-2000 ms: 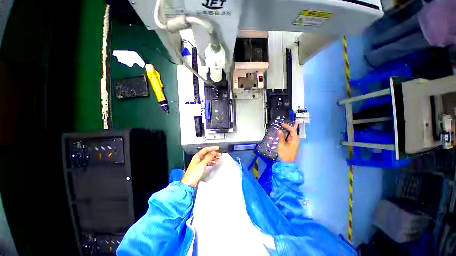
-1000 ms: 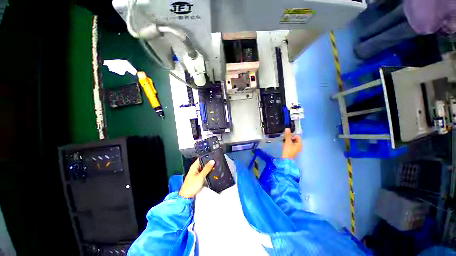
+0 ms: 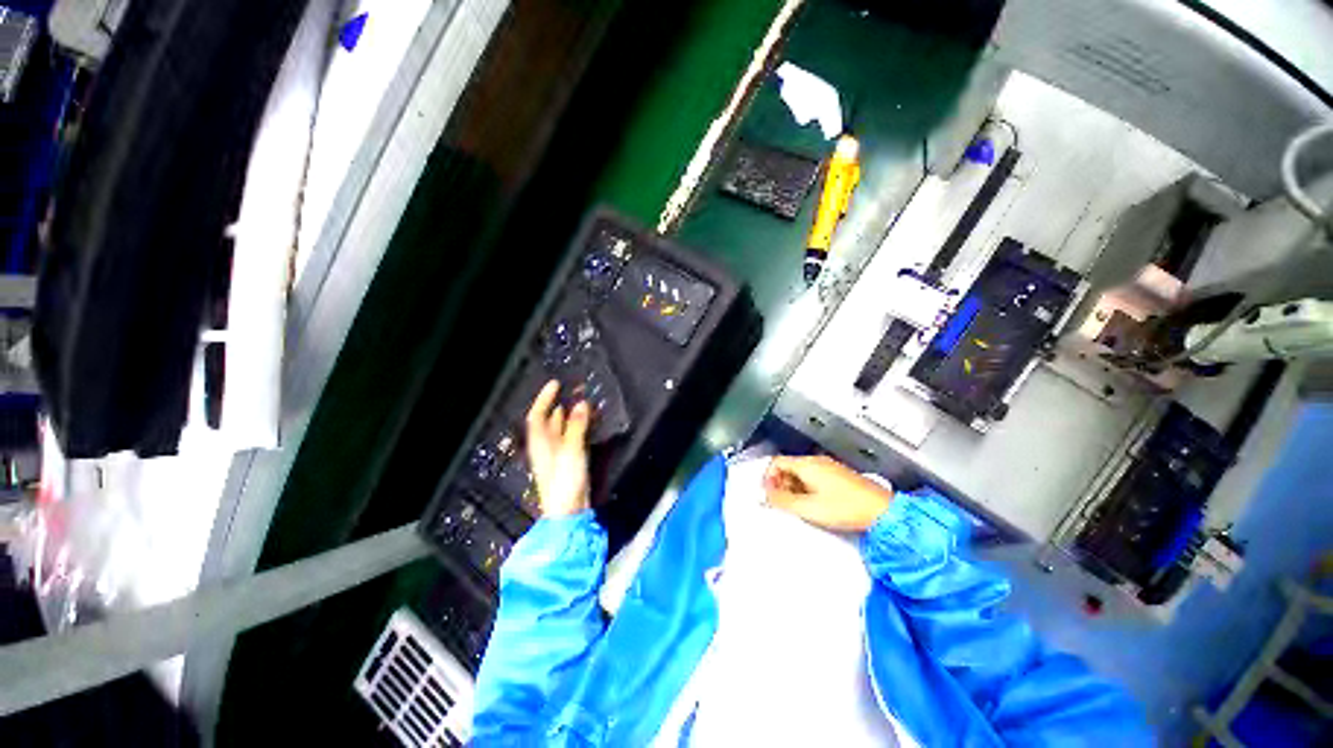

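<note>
My left hand (image 3: 557,456) is over the black turnover tray (image 3: 724,383), its fingers on the near end of a phone assembly (image 3: 599,387). That phone assembly lies at an angle over a middle pocket; whether it touches the bottom is hidden. Another phone assembly (image 3: 668,300) lies in the tray's far pocket, and more units show at the near end, partly behind my hand and sleeve. My right hand (image 3: 830,494) is in front of my body with its fingers curled and nothing visible in it.
The left fixture (image 3: 991,333) and right fixture (image 3: 1148,504) each hold a dark unit. The yellow electric screwdriver (image 3: 835,197), a black block (image 3: 771,178) and a white wipe (image 3: 809,100) lie on the green bench. A slotted white crate (image 3: 415,684) and metal frame bars (image 3: 219,614) are at left.
The view has swung left to the tray. My left hand has carried the phone assembly from the machine's front to the tray. My right hand has moved from the right fixture to my body.
</note>
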